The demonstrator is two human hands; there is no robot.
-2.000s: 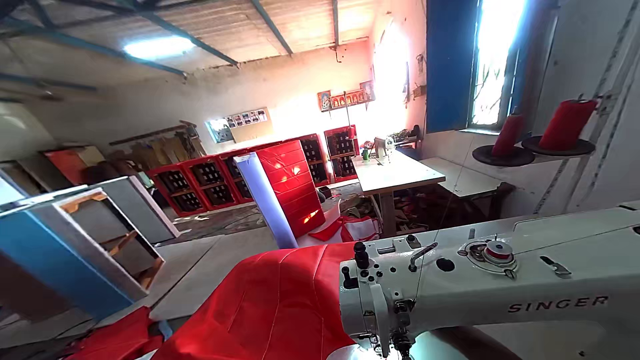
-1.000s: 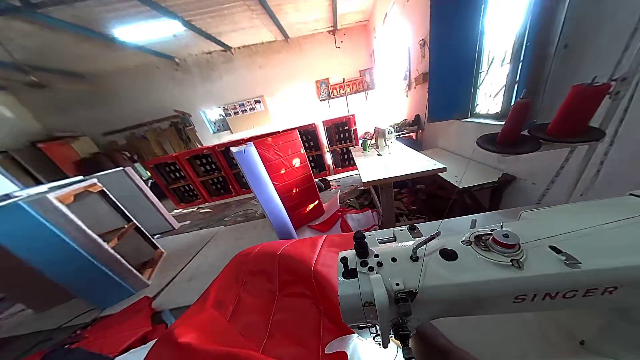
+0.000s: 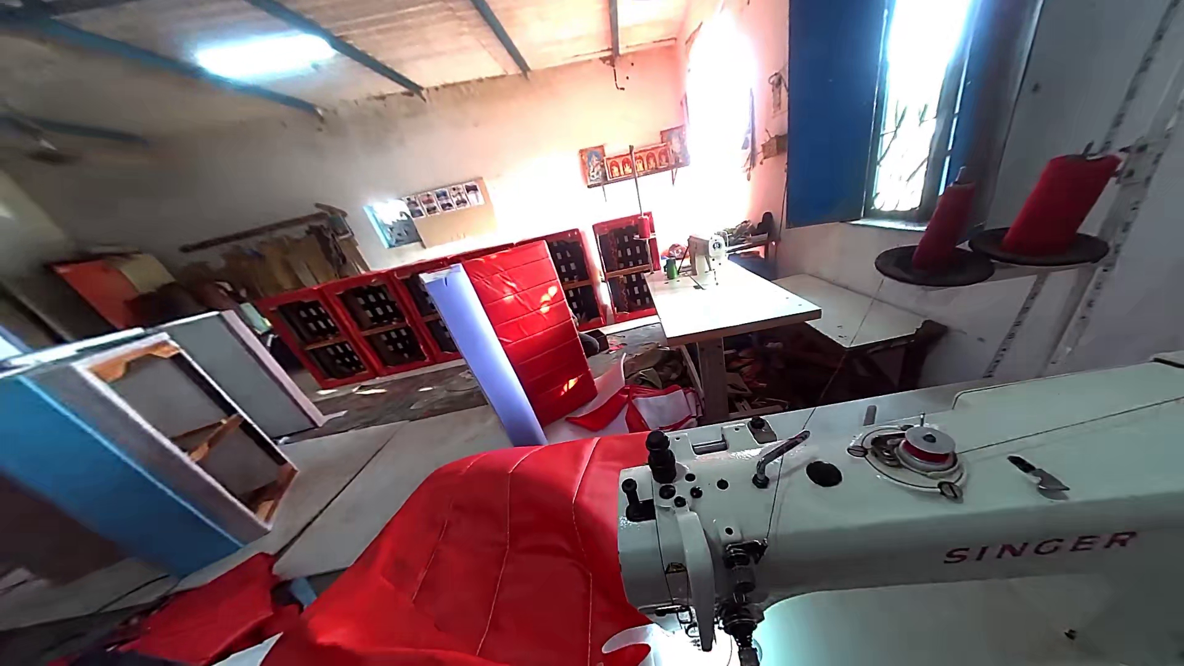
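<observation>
A white Singer sewing machine [image 3: 888,518] fills the lower right, its needle area lit at the bottom edge. Red stitched upholstery material [image 3: 499,555] with pale seam lines lies at the left of the machine head and runs up to it; a white underside shows at its lower right corner. Neither my left hand nor my right hand can be seen. Red thread cones [image 3: 1059,205] stand on round dark holders at the right, and a bobbin [image 3: 926,448] sits on top of the machine arm.
A blue-sided frame [image 3: 102,462] stands on the left. Behind the machine are a red quilted panel [image 3: 532,324] with a pale lilac edge and a white worktable [image 3: 731,305] bearing another sewing machine [image 3: 710,255]. More red material [image 3: 199,610] lies at lower left.
The red material beside the machine head has shifted, and a white part of its underside now shows near the needle. The dark shape under the machine arm is gone from view.
</observation>
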